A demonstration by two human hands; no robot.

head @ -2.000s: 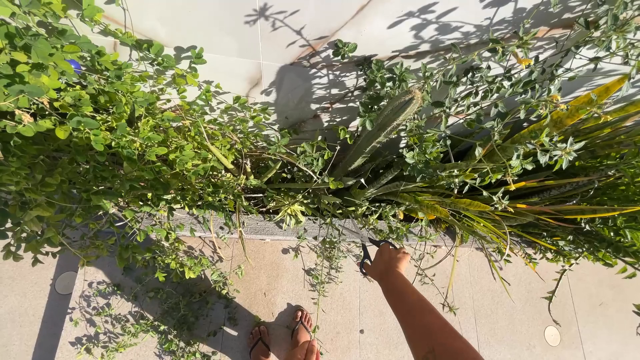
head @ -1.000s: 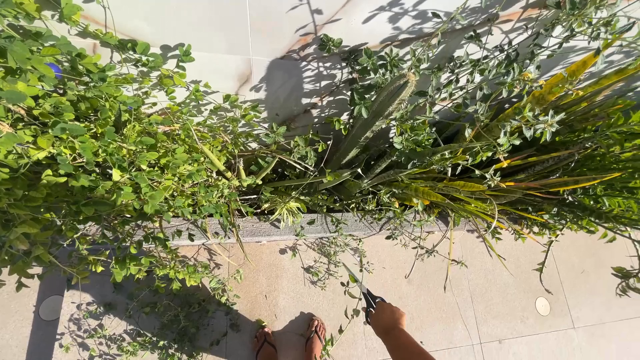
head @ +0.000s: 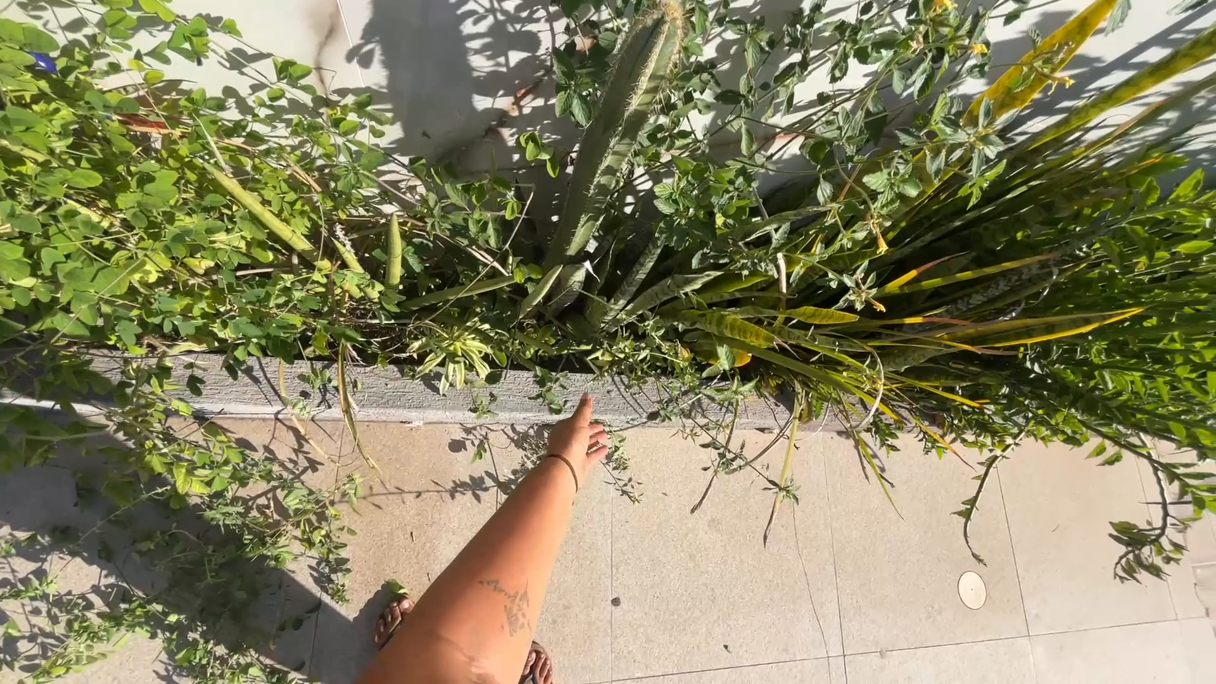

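Note:
My left hand [head: 578, 439], with a thin band at the wrist, is stretched out over the grey planter curb [head: 313, 391]. One digit points up toward the plants and the others are loosely bent at the right; nothing is plainly held. Small trailing vine stems [head: 622, 470] hang beside and below it over the paving. Just up and left of the hand, a pale-striped leafy plant [head: 454, 353] leans over the curb. A spiny cactus stem [head: 622, 123] rises behind. My right hand and the scissors are out of view.
Dense leafy vines [head: 123, 209] fill the left side and spill onto the paving [head: 703, 560]. Long yellow-edged snake plant leaves [head: 1026, 332] spread at the right. A pale wall [head: 285, 38] stands behind. My sandaled feet [head: 392, 619] are at the bottom.
My right hand, which held the scissors over the paving, has left the view. My left arm has come in, reaching to the curb. The view has moved nearer the plants.

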